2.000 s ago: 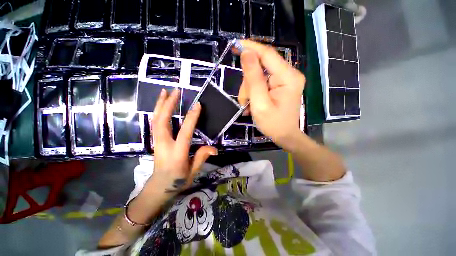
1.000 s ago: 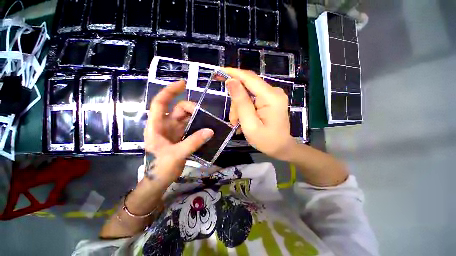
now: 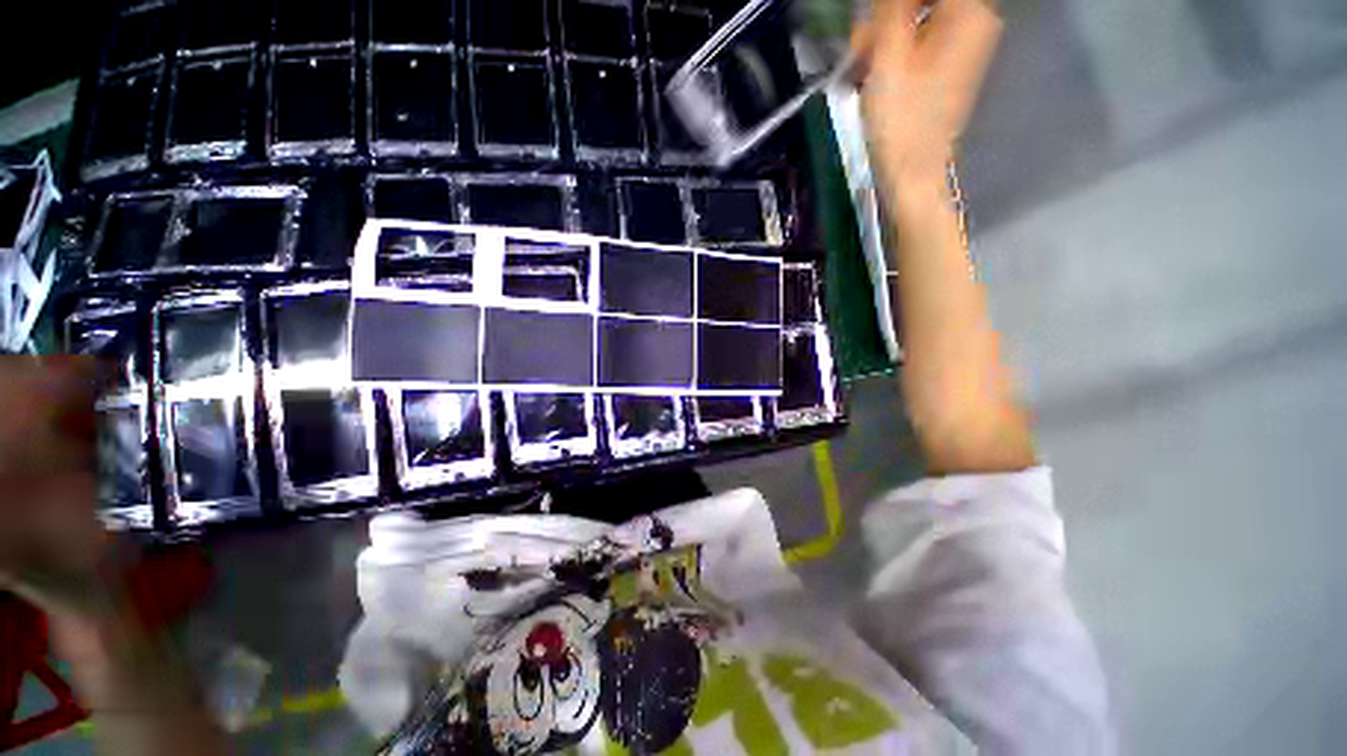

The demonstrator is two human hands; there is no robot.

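My right hand (image 3: 919, 74) is at the top right and holds a frame (image 3: 753, 81) with a shiny clear rim by its right end, above the tray's back right pockets. The frame is blurred. My left hand (image 3: 52, 473) is a dark blur at the left edge, partly cut off; its fingers cannot be made out. The sticker sheet (image 3: 539, 347) lies across the blister tray (image 3: 333, 170) with two rows of black squares and two see-through windows at its upper left. Frames with shiny rims sit in the tray pockets.
The stack of fresh sticker sheets (image 3: 872, 222) is at the right, mostly behind my right forearm. White waste backing (image 3: 30, 251) lies at the left edge. A red stool (image 3: 45, 679) and a yellow floor line (image 3: 827, 510) show below the bench.
The frame has moved up and right in my right hand, away from above the sheet. My left hand has let go of it and moved to the far left. The view has shifted.
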